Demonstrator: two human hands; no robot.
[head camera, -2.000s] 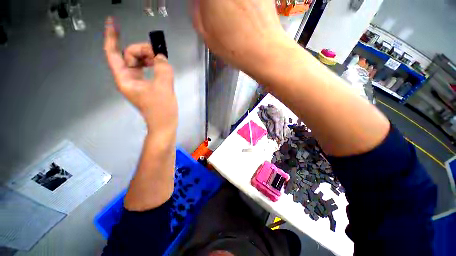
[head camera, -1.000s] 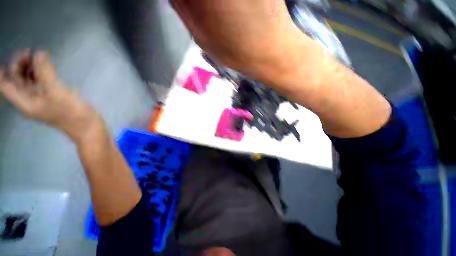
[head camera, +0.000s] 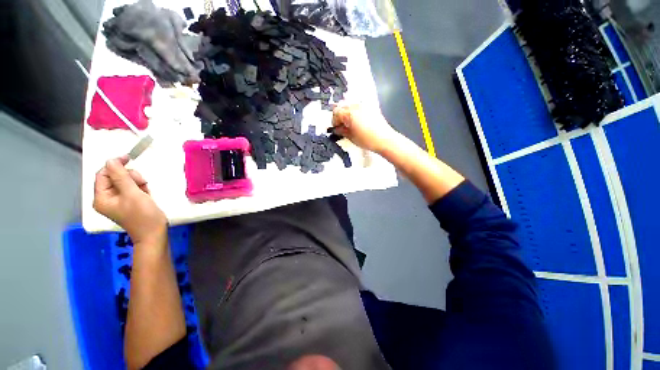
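Note:
Small flat black pads (head camera: 253, 79) lie heaped on the white table. My right hand (head camera: 358, 124) is at the heap's right edge, its fingertips closed on a dark pad. My left hand (head camera: 124, 194) is over the table's left edge, fingers curled, fingertips at the lower end of a grey strip (head camera: 140, 147); whether it grips the strip is unclear. A pink holder (head camera: 197, 170) with a black insert (head camera: 232, 165) sits near the front edge. A flat pink pad (head camera: 108, 108) lies further left, with a white stick (head camera: 116, 107) across it.
A crumpled grey cloth (head camera: 148, 40) is at the far left of the table (head camera: 289, 183). A clear plastic bag (head camera: 362, 17) is at the far edge. A blue bin (head camera: 90, 289) holding black parts is below left. Blue panels and a rack of shiny black goods (head camera: 568, 65) stand right.
The view has swung down to the table. Both hands have come down from overhead, the left to the grey strip and the right to the heap. The black piece earlier in my left hand is not seen there.

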